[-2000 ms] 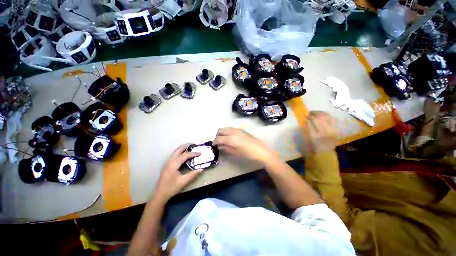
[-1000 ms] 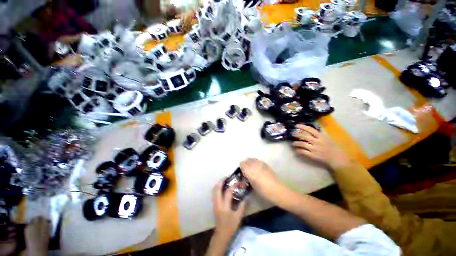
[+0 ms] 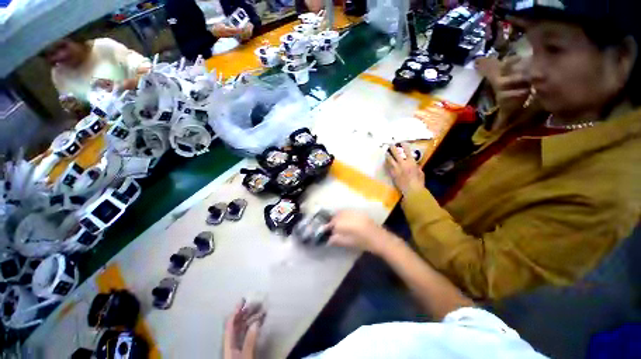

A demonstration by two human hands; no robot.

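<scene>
My right hand holds a filled housing, blurred grey and dark, above or on the bench, just right of a cluster of black filled housings with silver faces and orange spots. My left hand is low at the picture's bottom, blurred, its fingers apart, with nothing seen in it. Several small grey modules with black cylinders lie in a loose row at left. Black housings are partly cut off at the bottom left.
A neighbouring worker in a mustard sleeve sits close at right, one hand on the bench. A crumpled clear bag stands behind the cluster. White frames pile up at left. More black units and white cloth lie farther along.
The view has swung right. The housing has left my left hand, and my right hand has carried it toward the cluster. The neighbour's hand has moved away from the cluster, which has fewer housings.
</scene>
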